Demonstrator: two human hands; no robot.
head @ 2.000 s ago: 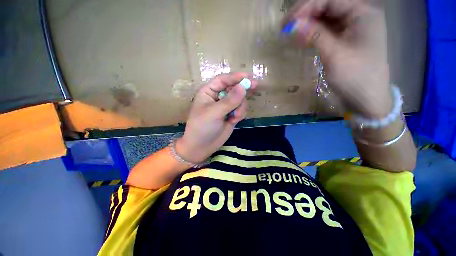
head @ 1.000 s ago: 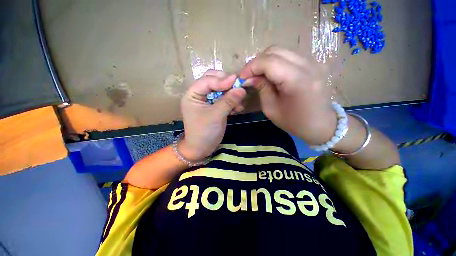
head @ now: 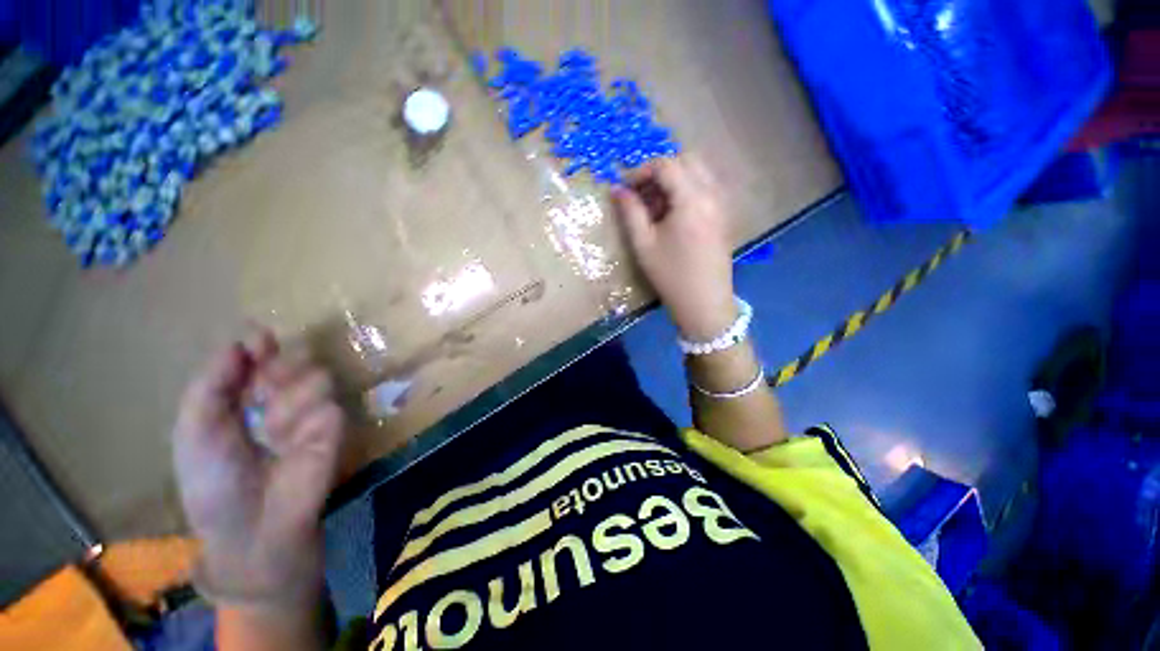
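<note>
My left hand (head: 261, 445) is blurred above the bench at lower left, its fingers curled around something small and pale blue-white, apparently a blue-and-white assembly. My right hand (head: 681, 235) is at the near edge of the pile of blue plastic inserts (head: 579, 115). Its thumb and fingers look apart, and no part shows between them. A heap of blue-and-white small assemblies (head: 153, 127) lies at upper left. A white round disc, possibly a grease pot (head: 426, 111), sits between the two piles with dark smudges around it.
Brown cardboard (head: 382, 229) covers the bench, with shiny tape strips and a pale flat patch (head: 392, 397) near the front edge. A large blue bin (head: 948, 102) stands at upper right. Orange sheet (head: 64, 617) is at lower left. Yellow-black tape (head: 871, 309) marks the floor.
The view has turned, bringing the heap, the disc and the bin into sight. My hands were together at a blue-and-white part; they are now apart, the right at the blue pile.
</note>
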